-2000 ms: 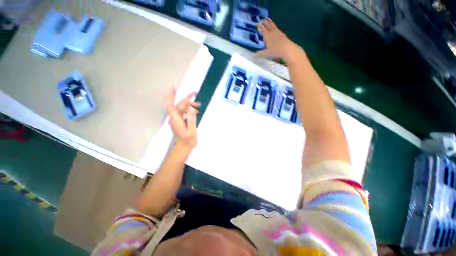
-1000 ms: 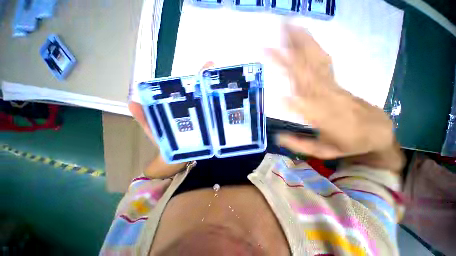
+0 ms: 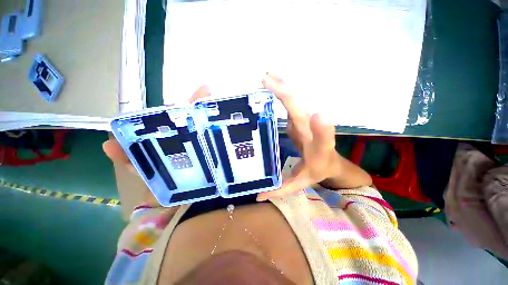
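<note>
Two pale blue-white plastic housings are held side by side, open side up, near my chest: a left housing (image 3: pixel 167 158) and a right housing (image 3: pixel 243 147). Both have black inner pads and a small dotted square. My left hand (image 3: pixel 120 158) grips the pair from the left and behind; a fingertip shows above the top edges, the rest is hidden. My right hand (image 3: pixel 309 145) is at the right housing's right side, fingers spread, with fingertips at its top and bottom right corners.
A white sheet (image 3: pixel 289 61) lies on the dark-green bench (image 3: pixel 460 78), with clear film (image 3: pixel 426 94) at its right. Cardboard (image 3: pixel 83 61) at left carries a loose open housing (image 3: pixel 45 78) and face-down shells (image 3: pixel 11 33). Red stools (image 3: pixel 392 172) stand below the bench.
The pair has moved slightly left and down. My right hand has come in from the right to the right housing's edge. The camera view has shifted, so the row of housings is out of frame.
</note>
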